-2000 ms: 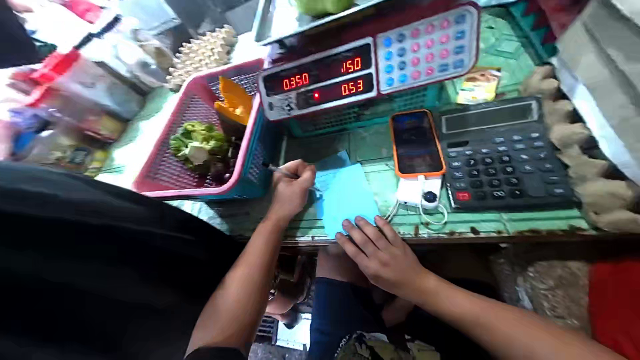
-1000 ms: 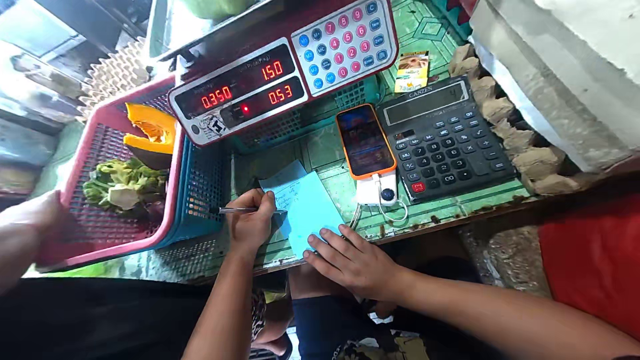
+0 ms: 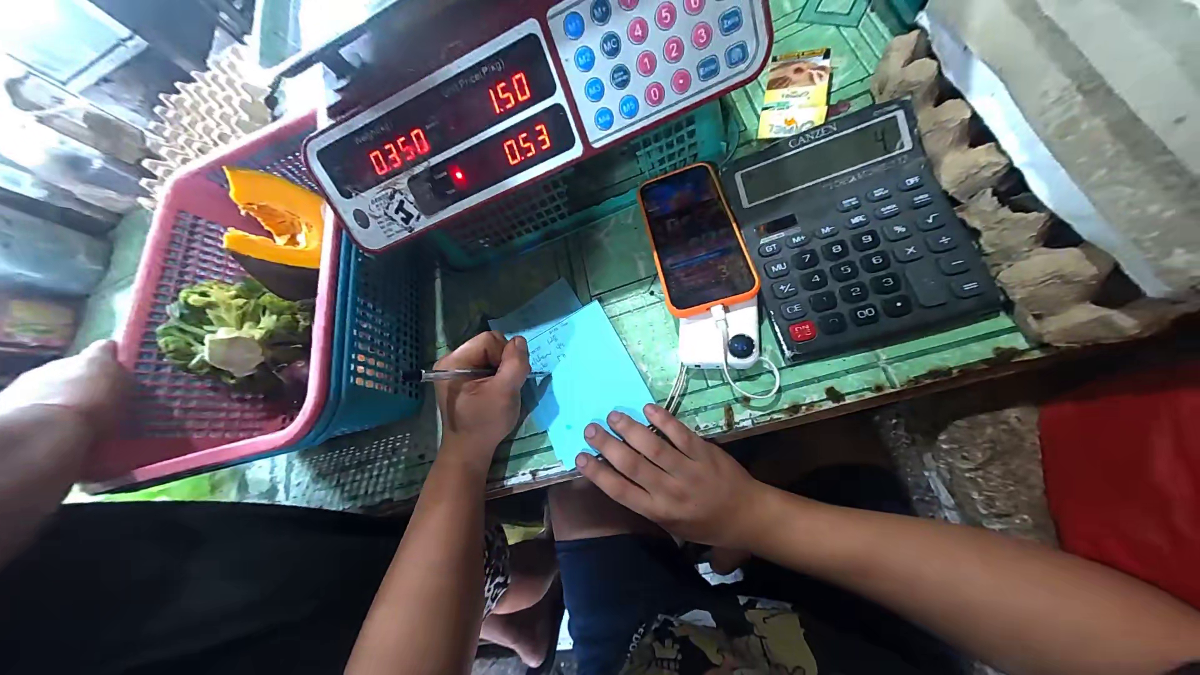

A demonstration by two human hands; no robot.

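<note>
My left hand point(image 3: 481, 394) is closed around a pen point(image 3: 459, 375), its tip on a light blue paper sheet point(image 3: 600, 370) with handwriting near the top left. My right hand point(image 3: 670, 473) lies palm down on the lower right edge of the paper, fingers spread, holding nothing. Another blue paper piece point(image 3: 561, 298) shows beneath the sheet's upper left. Above the paper stands a digital scale point(image 3: 445, 131) with red lit digits. An orange-cased phone point(image 3: 698, 239) lies right of the paper, with a white device point(image 3: 708, 342) and cable below it and a desk calculator point(image 3: 858, 234) beside it.
At left, another person's hand point(image 3: 70, 403) is at the rim of a pink basket point(image 3: 314, 394) holding cut squash point(image 3: 277, 220) and a leafy green vegetable point(image 3: 234, 333). A yellow packet point(image 3: 795, 94) lies above the calculator. Egg trays point(image 3: 984, 216) stand along the right.
Another person's hand, not visible two seconds ago, has come to the pink basket's left rim. My left hand stays on the pen and my right hand on the paper. The view has shifted.
</note>
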